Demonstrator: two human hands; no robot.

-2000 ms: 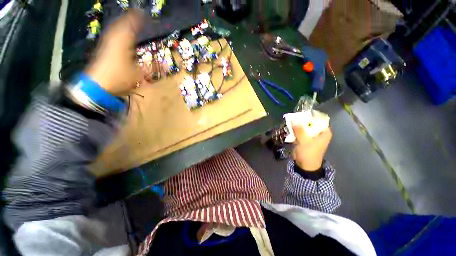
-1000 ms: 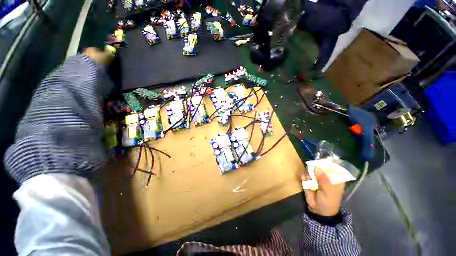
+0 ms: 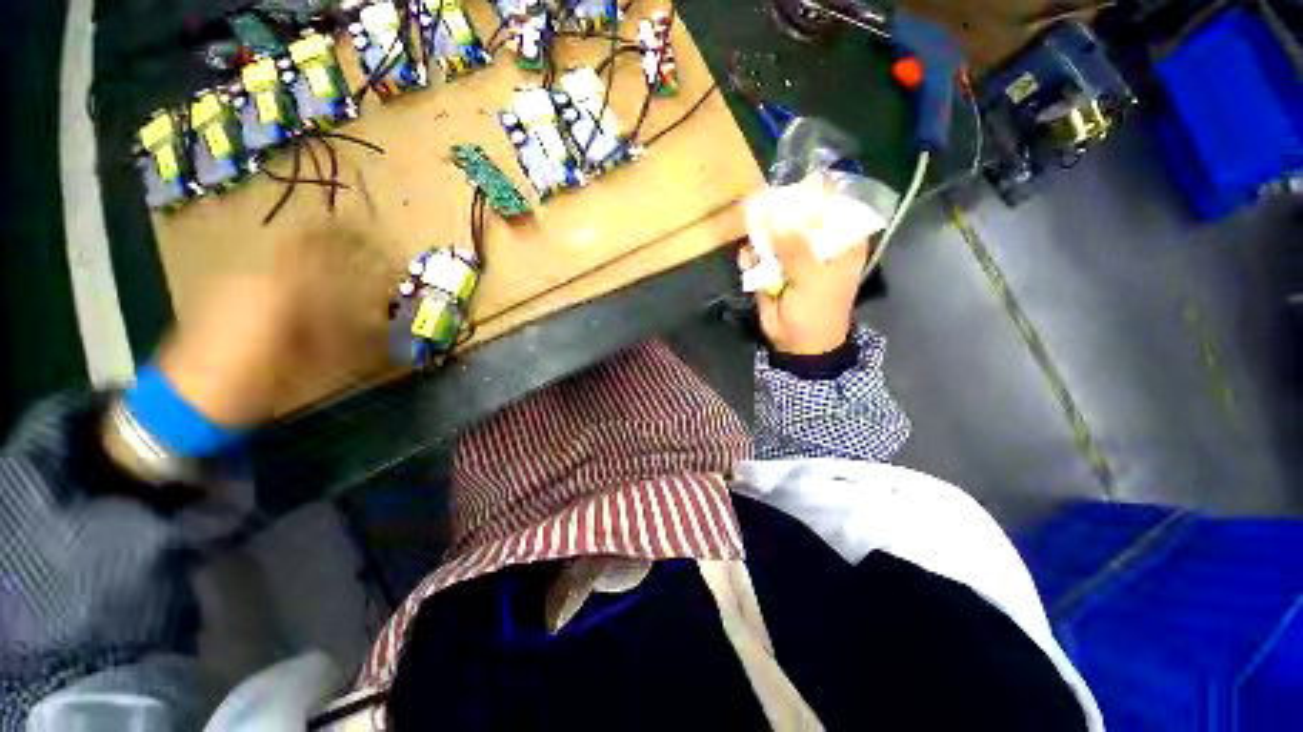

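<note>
A power supply board (image 3: 442, 298) with a yellow block lies at the near edge of the cardboard work sheet (image 3: 386, 186). A dark wire joins it to a narrow green circuit board (image 3: 492, 182). My left hand (image 3: 293, 322), with a blue wrist strap (image 3: 175, 415), is blurred just left of the power supply board. Its fingers cannot be made out, nor whether they touch it. My right hand (image 3: 812, 293) is closed on a bright white tissue (image 3: 807, 222) with a clear part at its far end, right of the cardboard.
More power supply boards (image 3: 215, 139) stand in a row along the cardboard's far edge, with black lead wires. Two boards (image 3: 565, 132) lie nearer. A blue glue gun (image 3: 932, 86) is at the bench's right. A black device (image 3: 1057, 107) and blue bin (image 3: 1236, 107) are beyond.
My left hand has come back from the far left to the near cardboard. The power supply board and green board there are new. My right hand still holds the tissue. The view has shifted.
</note>
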